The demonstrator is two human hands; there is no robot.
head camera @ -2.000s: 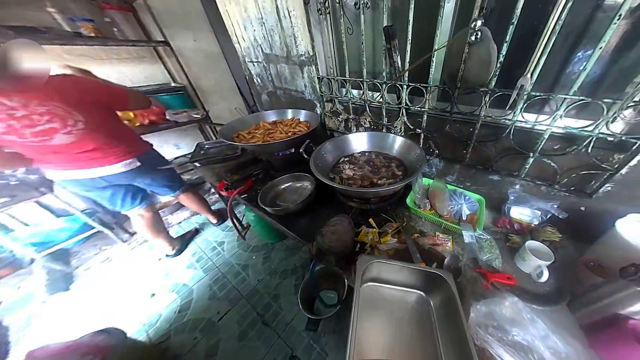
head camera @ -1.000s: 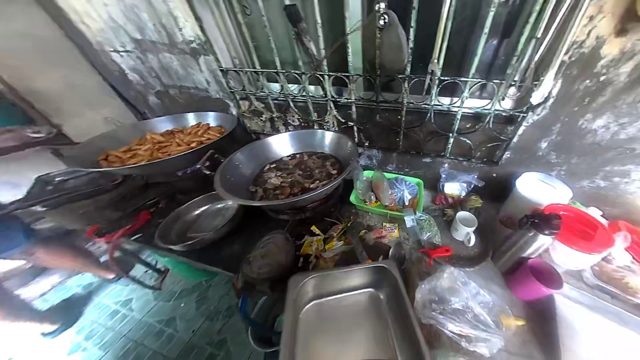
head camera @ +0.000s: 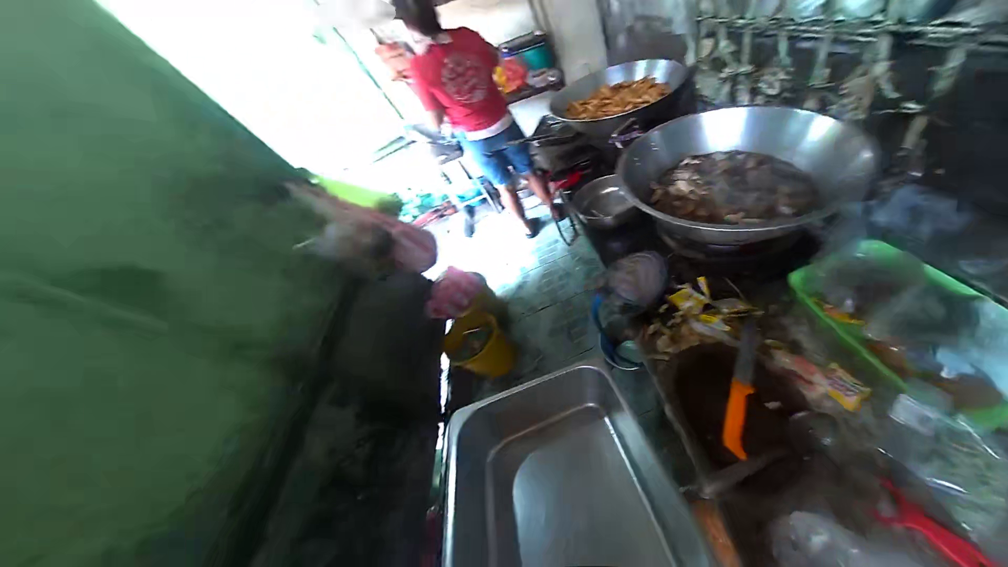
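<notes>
Neither of my hands shows in the head view. An empty rectangular steel pan (head camera: 575, 488) reaches up from the bottom edge; what supports or holds it is out of sight. To its right, a knife with an orange handle (head camera: 737, 417) lies on a dark board (head camera: 701, 394) beside yellow wrappers (head camera: 693, 299). Behind them a large metal wok (head camera: 846, 169) holds dark liquid with pieces of food. Farther back, a second wok (head camera: 669, 72) holds fried, golden-brown pieces. A shallow metal bowl (head camera: 602, 201) sits left of the nearer wok.
A green basket (head camera: 846, 339) with plastic bags stands at the right, with a red-handled tool (head camera: 933, 528) below it. A yellow bucket (head camera: 484, 346) is on the floor near the green wall (head camera: 142, 315). A person in a red shirt (head camera: 465, 79) stands at the back.
The view has swung left, bringing in the green wall and yellow bucket. The person in red, at the left edge two seconds ago, now stands more upright with their back to me.
</notes>
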